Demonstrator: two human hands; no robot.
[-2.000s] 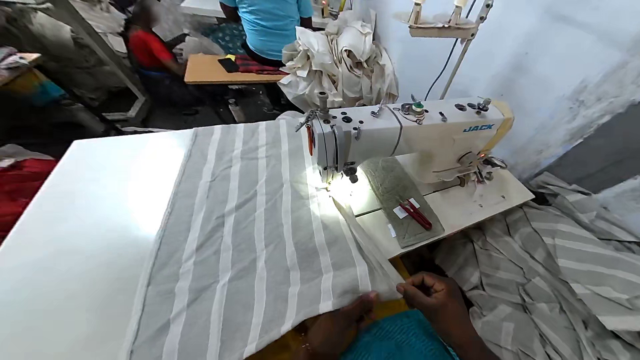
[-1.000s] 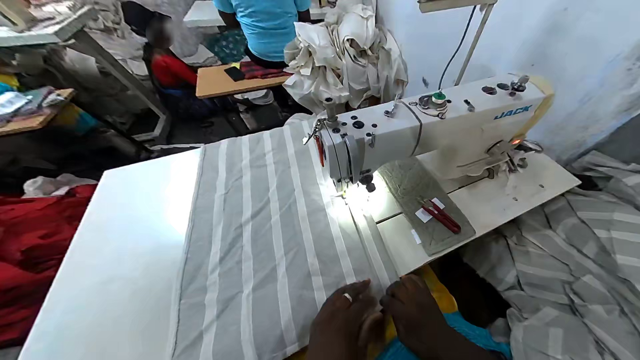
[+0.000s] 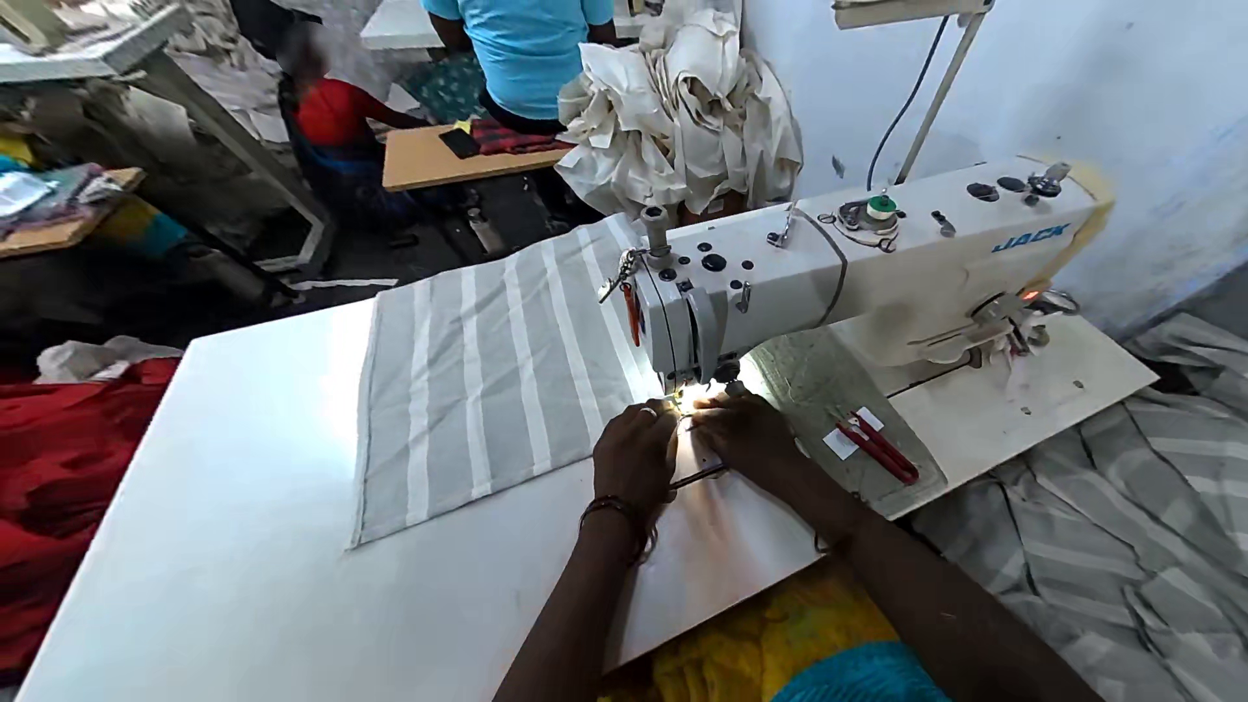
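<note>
A grey fabric panel with white stripes (image 3: 517, 366) lies flat on the white sewing table (image 3: 263, 585), its right edge running under the head of a Jack sewing machine (image 3: 780, 263). The machine's lamp lights the needle area. My left hand (image 3: 636, 453), wearing a ring and a bracelet, rests at the panel's near right corner just in front of the presser foot. Close beside it, my right hand (image 3: 746, 429) has its fingertips at the needle area; what they pinch is hidden by glare and the fingers. Red-handled thread snips (image 3: 882, 448) lie on a grey-green mat (image 3: 838, 390) to the right.
More striped fabric (image 3: 1121, 526) is heaped at the right. Red cloth (image 3: 78, 497) lies at the left edge. Behind the machine are a pile of cream fabric (image 3: 682, 117), a small wooden table (image 3: 458, 168), a person in a blue shirt (image 3: 526, 49) and another in red (image 3: 336, 112).
Both hands have moved from the near table edge up to the needle area. The panel has shifted away from me, and its near edge, previously by my hands, now lies farther up the table.
</note>
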